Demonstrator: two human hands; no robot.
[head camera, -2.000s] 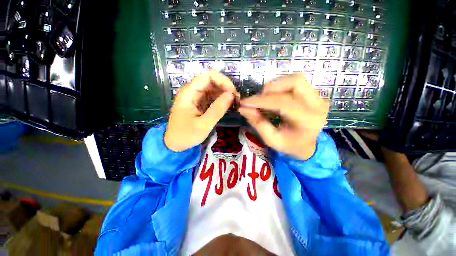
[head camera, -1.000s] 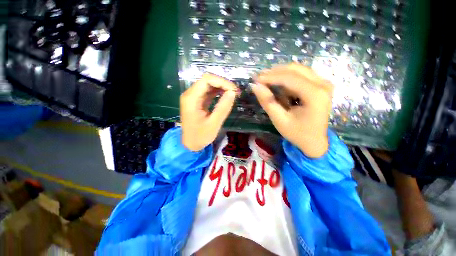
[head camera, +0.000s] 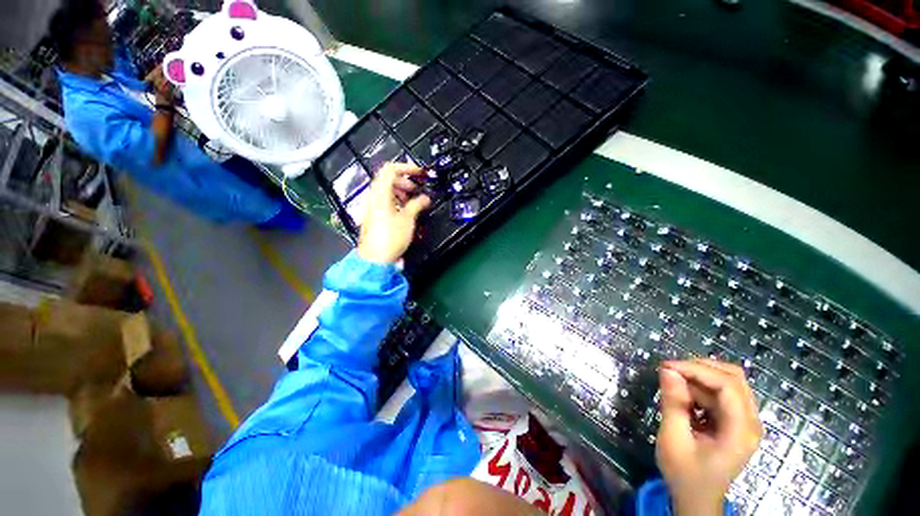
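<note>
My left hand is over the near part of the black blister tray. Its thumb and fingertips are at a small dark unit; whether they grip it is unclear. Several glossy black housings lie loosely beside the fingertips. My right hand is over the near part of the clear blister tray, fingers curled, with a small dark thing showing inside the curl, perhaps the end of a thin tool. Small dark components with bright glints sit in rows in the clear tray. Glare hides some pockets.
A white fan with pink ears stands beyond the black tray. A person in a blue smock is at upper left. A white line borders the green conveyor. A lower black tray lies below the bench edge. Cardboard boxes lie left.
The view has swung left. My hands, close together before, are now far apart: the left has moved to the black tray, the right has stayed over the clear tray.
</note>
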